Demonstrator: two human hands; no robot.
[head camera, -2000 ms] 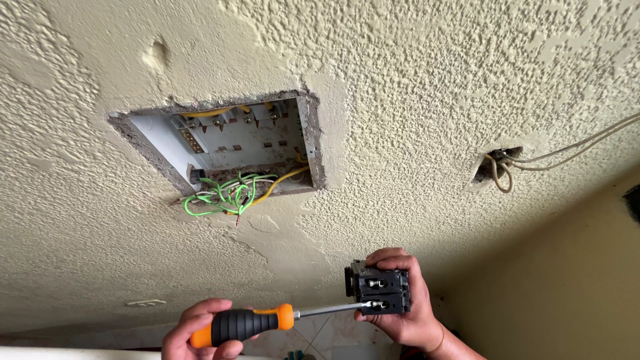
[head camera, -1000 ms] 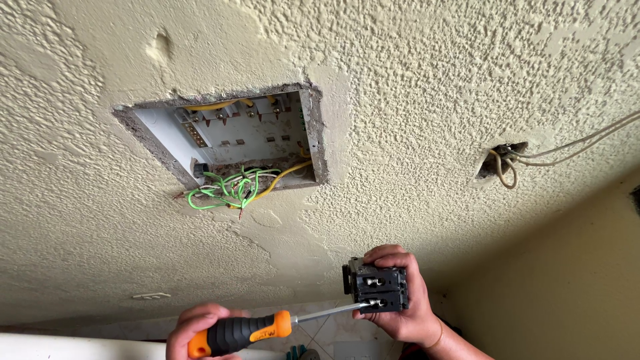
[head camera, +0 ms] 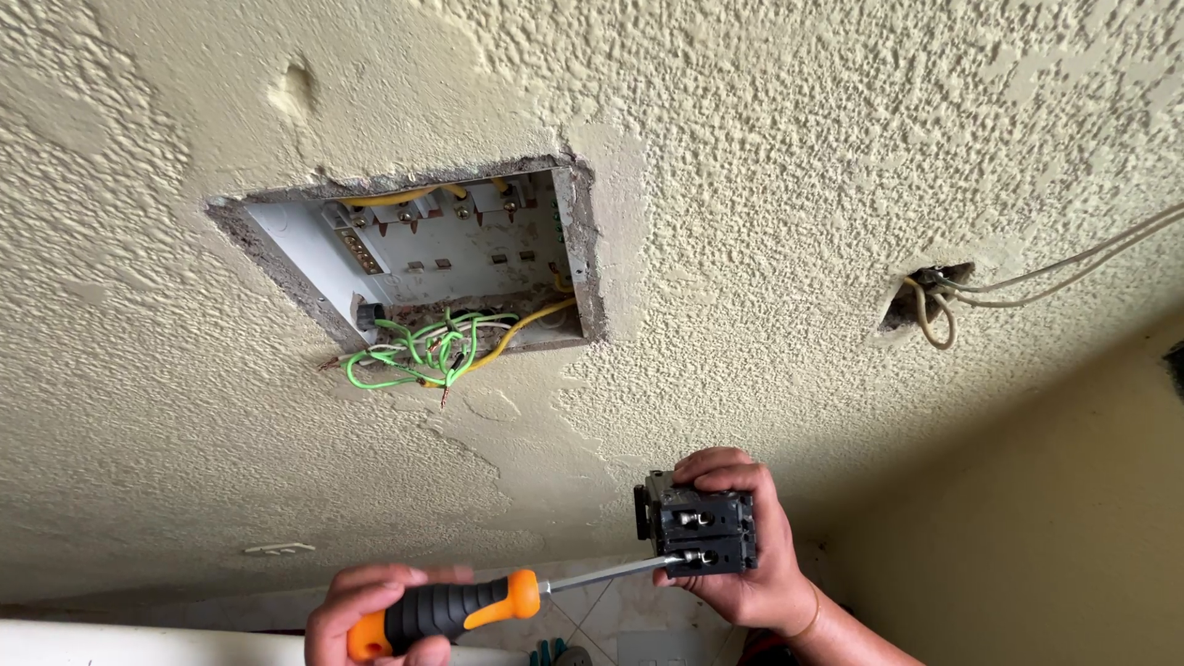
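Note:
Near the bottom of the head view, my left hand (head camera: pixel 375 610) grips the orange and black handle of a screwdriver (head camera: pixel 444 612). Its shaft points right, and the tip meets the lower terminal screw of a black two-pole circuit breaker (head camera: pixel 705 536). My right hand (head camera: pixel 754 532) holds the breaker from its right side, fingers over the top and thumb below. Two metal terminals face out of the breaker. Up and to the left, an electrical box (head camera: pixel 462 250) is recessed in the wall. Green, white and yellow wires (head camera: pixel 435 347) hang in a tangle from its lower edge.
The textured plaster wall (head camera: pixel 795 185) fills most of the view. At the right, beige wires (head camera: pixel 936 319) come out of a rough hole. A white edge (head camera: pixel 139 643) runs along the bottom left, and floor tiles (head camera: pixel 592 615) show below my hands.

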